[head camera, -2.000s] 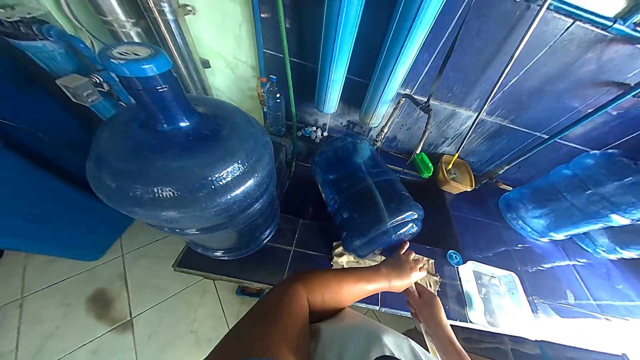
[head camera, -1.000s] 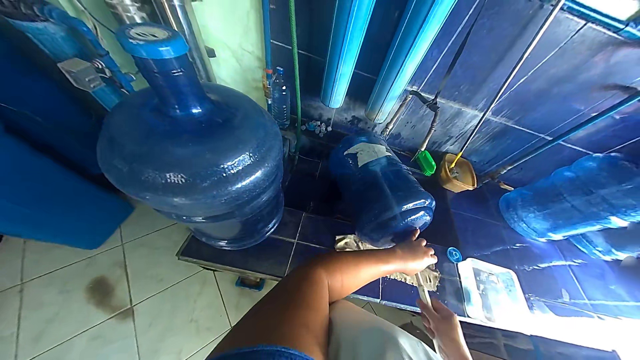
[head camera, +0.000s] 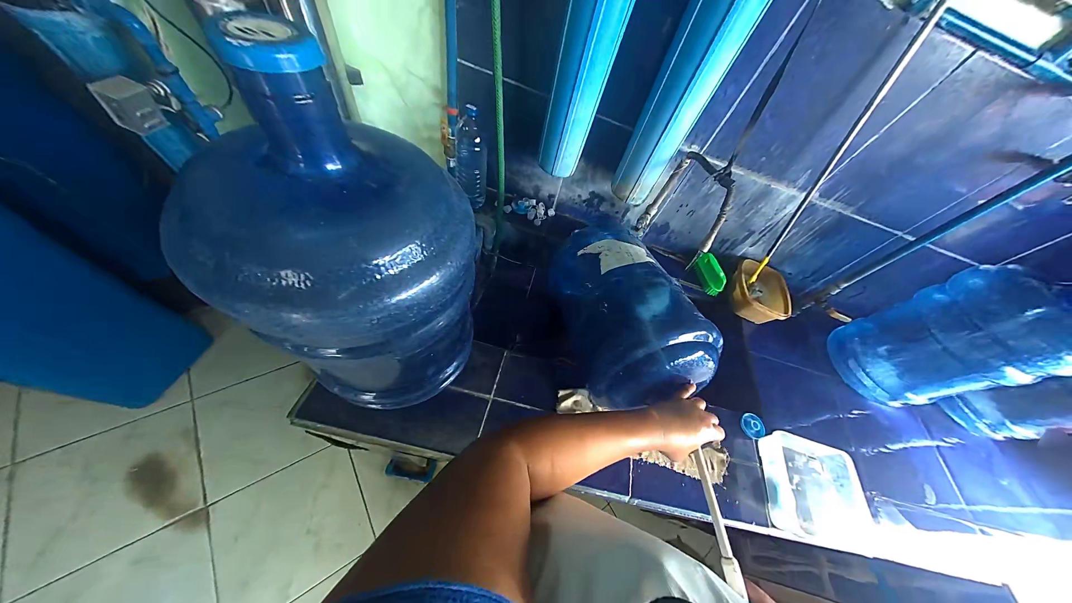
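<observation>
A blue translucent water jug (head camera: 636, 327) lies on its side on the dark tiled ledge, a torn pale label on its upper side. My left hand (head camera: 682, 427) is at the jug's base, fingers curled around the upper end of a thin white stick (head camera: 716, 519). Only a sliver of my right hand (head camera: 758, 593) shows at the bottom edge, beside the stick's lower end; its grip is hidden. A tan cloth (head camera: 712, 465) lies beneath my left hand and the jug's base. A large capped blue jug (head camera: 327, 243) stands upright on the left of the ledge.
Behind the lying jug are a green brush (head camera: 709, 273) and a tan plastic container (head camera: 760, 291). To the right are a blue cap (head camera: 752, 425), a white tray (head camera: 812, 486) and more blue jugs (head camera: 955, 335). A small bottle (head camera: 471, 159) stands by the wall; blue cylinders (head camera: 586, 84) hang above.
The lying jug has turned, bringing its torn label into view. My right hand has moved down along the stick, away from my left hand, and is now mostly out of frame.
</observation>
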